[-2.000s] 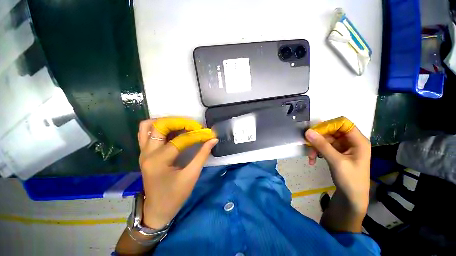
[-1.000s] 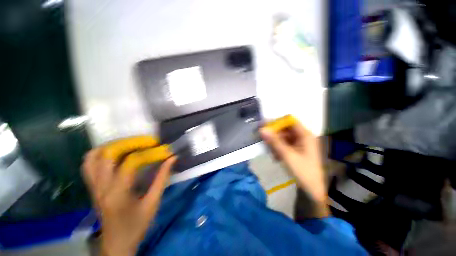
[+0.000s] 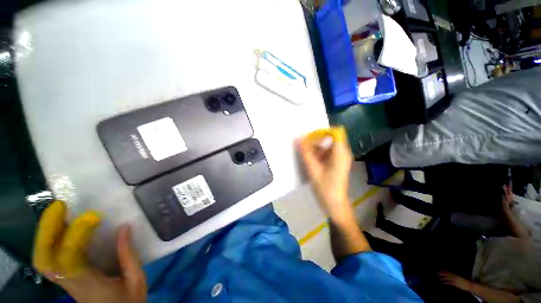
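Note:
Two dark grey smartphones lie side by side, backs up, on the white mat. The far smartphone and the near smartphone each have a white label and camera lenses at the right end. My left hand, with yellow finger cots, is off the phones at the lower left, fingers spread, holding nothing visible. My right hand is right of the phones at the mat's edge, blurred, fingertips together; a small pale spot shows at them, and I cannot tell whether it is film. A white squeegee with a blue stripe lies beyond.
A blue parts bin stands right of the mat, with a white crumpled wipe on it. Dark trays with phones are farther right. A person's grey sleeve reaches in at the right. Another person's hands show at the lower right.
The view has swung right, so the phones appear farther left and more tilted. Both hands have moved off the near phone; my left hand's fingers have opened.

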